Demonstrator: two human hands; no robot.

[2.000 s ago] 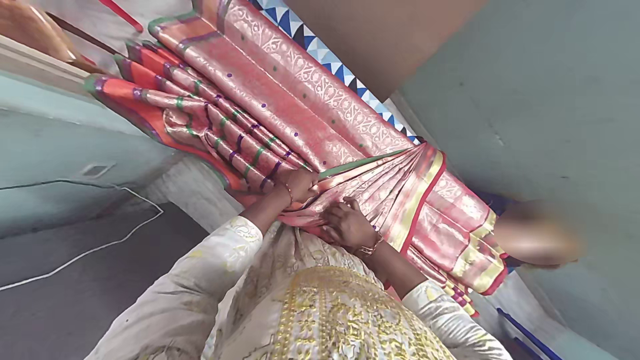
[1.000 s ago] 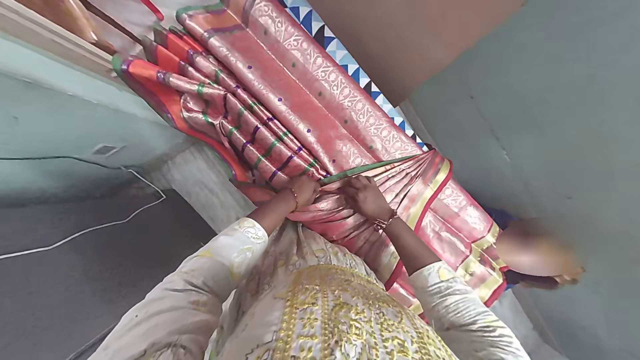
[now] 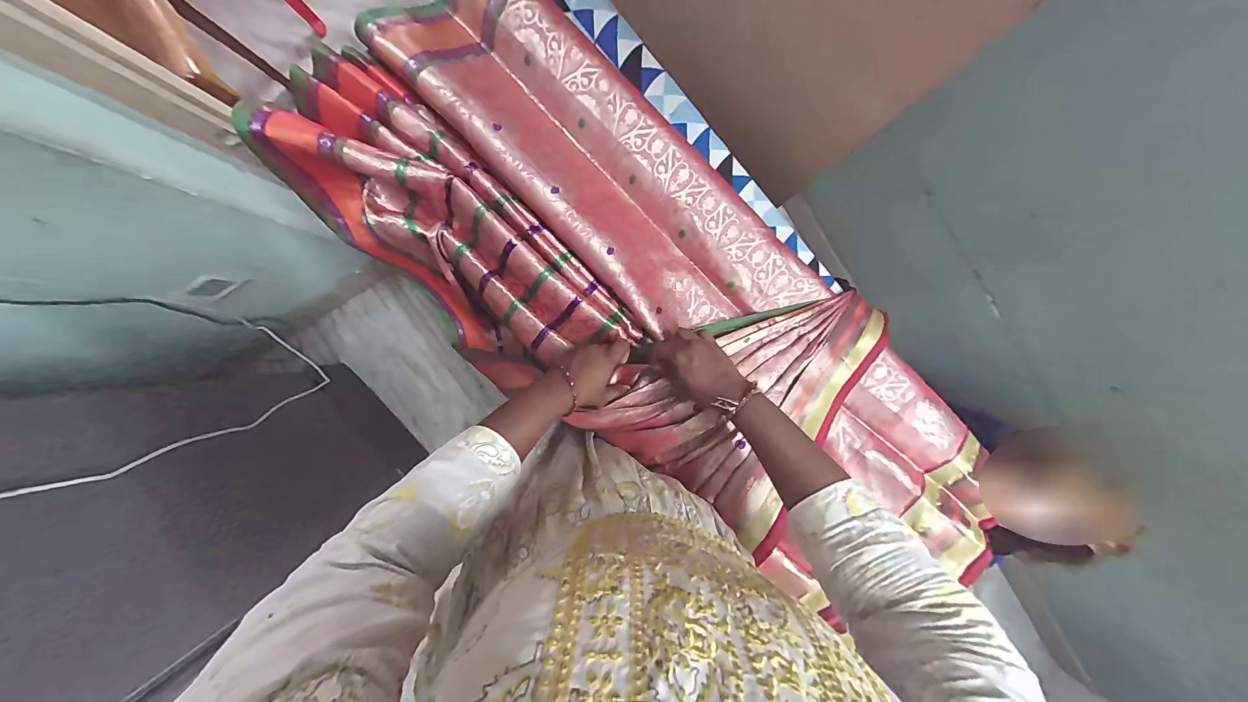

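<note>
A pink and red sari with woven silvery patterns and green and purple stripes spreads from the upper left to the right. It is wrapped around a person, whose blurred head shows at the right. My left hand grips gathered cloth at the waist area. Close beside it, my right hand pinches the same gathers near a green edge of the cloth. Folds fan out from my right hand to a gold and red border. The fingertips of both hands are partly hidden in the cloth.
A blue and white triangle-patterned cloth lies behind the sari. A brown panel and a grey-green wall stand beyond. At the left are a white cable and a dark floor area. A brown object is at the upper left.
My right hand has moved up and in toward my left hand, along the gathers. The view has shifted somewhat.
</note>
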